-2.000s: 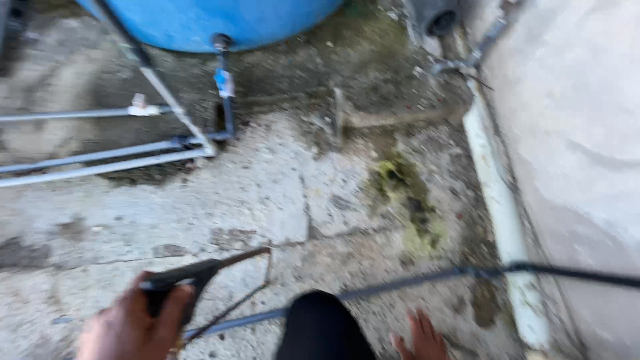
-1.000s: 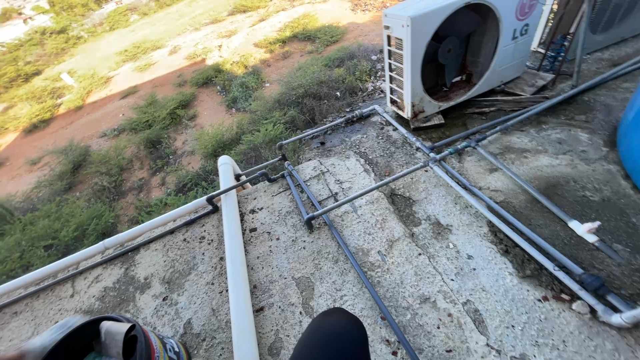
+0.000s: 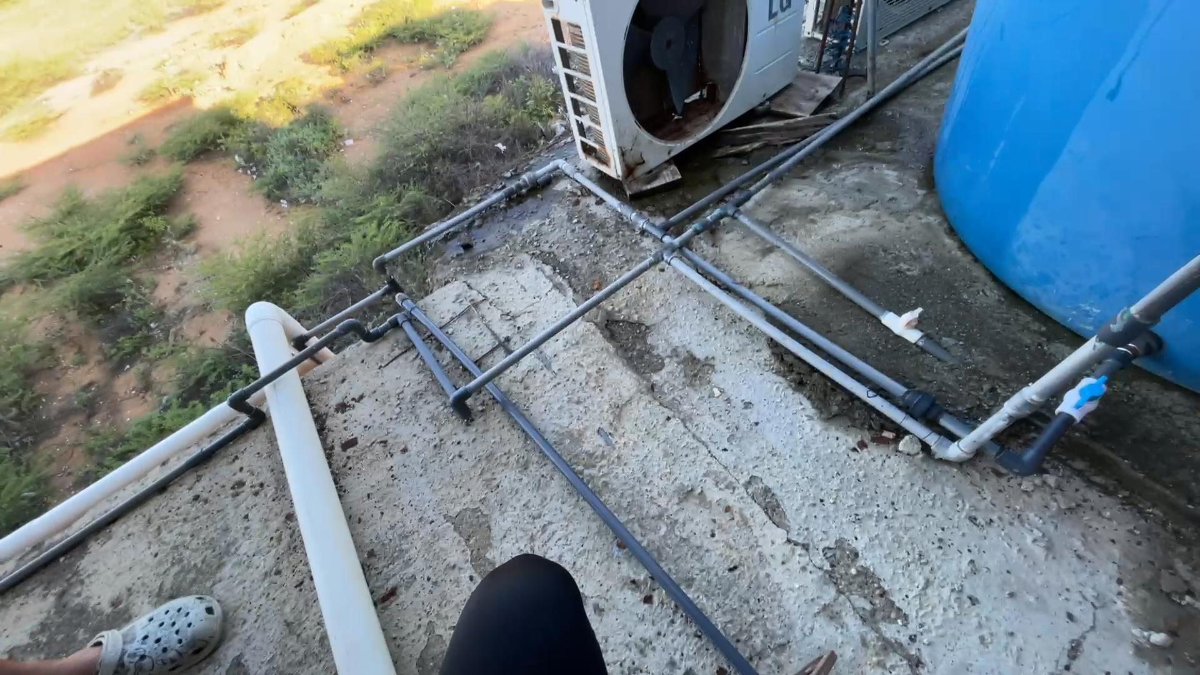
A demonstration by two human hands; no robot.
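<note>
Neither of my hands is in the head view at this moment. My knee in dark cloth (image 3: 527, 619) rises at the bottom middle. Beside it a long grey PVC pipe (image 3: 572, 475) runs diagonally over the rough concrete and joins fittings near the roof's edge. Other grey pipes cross at a joint (image 3: 667, 248) in the middle. A valve with a white handle (image 3: 904, 323) sits on a short pipe stub, and a valve with a blue handle (image 3: 1083, 397) is on the pipe by the blue tank (image 3: 1069, 169). At the bottom edge shows the tip of a brown object (image 3: 817, 664), too little to identify.
A thick white pipe (image 3: 323, 525) lies across the left side. An old air-conditioner outdoor unit (image 3: 600, 89) stands on wood scraps at the top. Left of the roof's edge, the ground with bushes lies lower. A person's foot in a grey clog (image 3: 169, 633) is at bottom left.
Two seconds ago a hand held a hacksaw at the lower left and another hand showed at the bottom; both are out of view now. The view has swung widely. The bucket-like container at lower left is gone from view.
</note>
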